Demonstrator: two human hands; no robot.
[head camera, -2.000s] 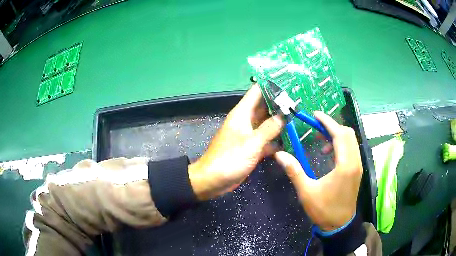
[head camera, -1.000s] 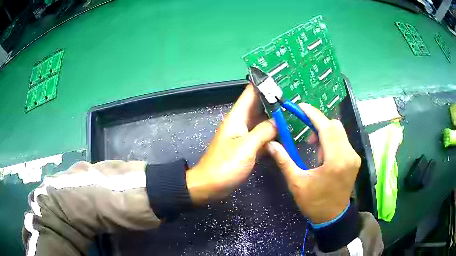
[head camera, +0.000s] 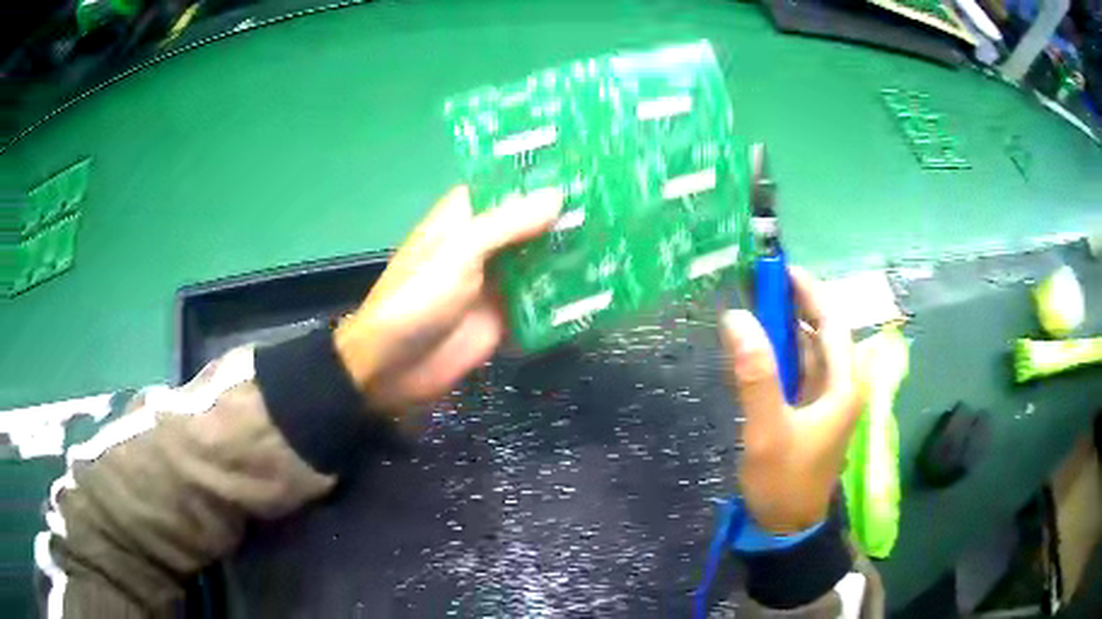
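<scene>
My left hand (head camera: 441, 296) grips a green circuit board panel (head camera: 616, 224) by its left edge, thumb on its face. The panel is slightly blurred, with pale slot-like connectors in two columns. It is held over the back of the black tray (head camera: 284, 276). My right hand (head camera: 792, 423) holds blue-handled cutters (head camera: 776, 302), jaws pointing up, just right of the panel and apart from it. A blue strap (head camera: 773, 536) is round my right wrist. Silvery clippings (head camera: 544, 484) are scattered in the tray.
Green panels lie on the mat at the far left (head camera: 46, 227) and back right (head camera: 924, 127). Right of the tray are a yellow-green cloth (head camera: 879, 447), a dark block (head camera: 955, 445) and a yellow-green roll (head camera: 1057, 358). A dark tray edge (head camera: 846, 27) shows at the back right.
My left hand has moved left with the panel, which is turned more upright and faces me. The cutters have come away from the panel's left edge to its right side. The view has shifted.
</scene>
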